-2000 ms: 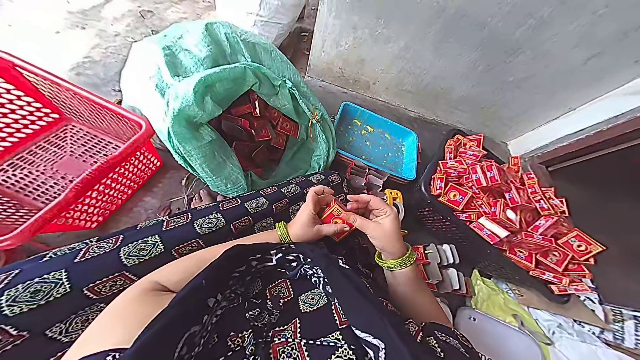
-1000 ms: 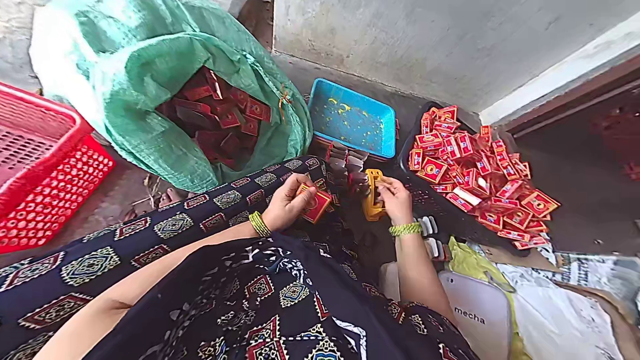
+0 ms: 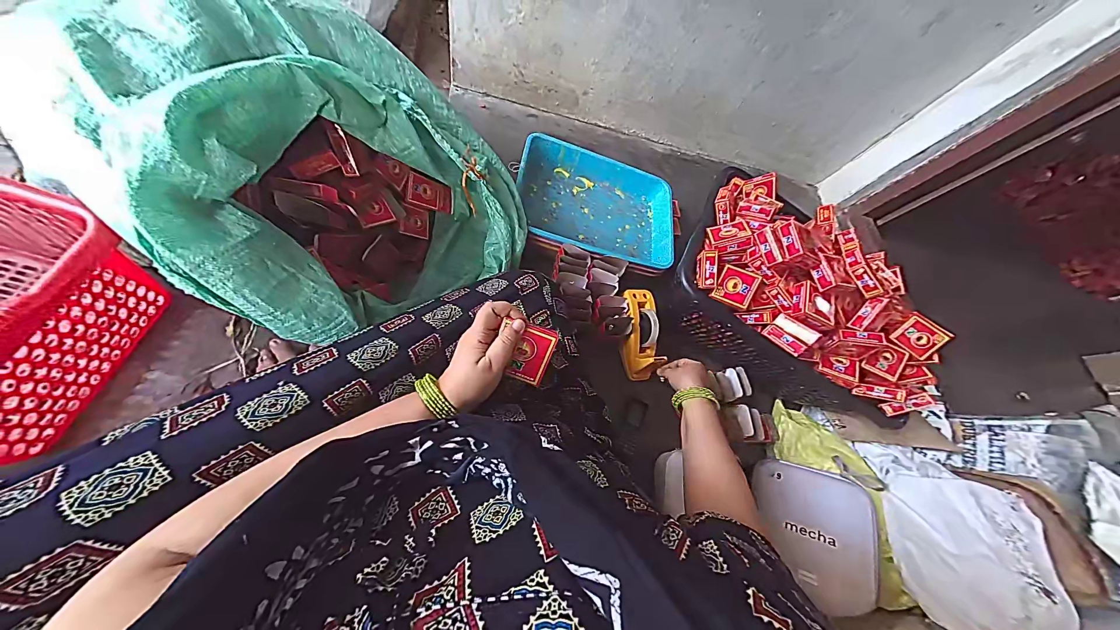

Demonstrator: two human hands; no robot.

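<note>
My left hand (image 3: 484,354) pinches a small red and gold printed box (image 3: 532,353) by its upper left edge, above my patterned skirt. My right hand (image 3: 687,374) is at the lower end of a yellow tape dispenser (image 3: 640,337) with a roll of clear tape, fingertips bunched together; whether they hold tape cannot be made out. Several small boxes (image 3: 575,293) stand on end in rows left of the dispenser, and more (image 3: 733,385) lie right beside my right hand.
A green woven sack (image 3: 201,131) of red boxes stands at upper left, a red plastic basket (image 3: 79,341) far left. Beyond the dispenser is a blue tray (image 3: 599,197). A dark basket (image 3: 744,346) heaped with red boxes stands right, near the wall. A grey lid (image 3: 814,525) and plastic bags lie lower right.
Two seconds ago both hands were together at a red box. My right hand has since moved away to the tape dispenser and is now at its lower end. My left hand has kept the box.
</note>
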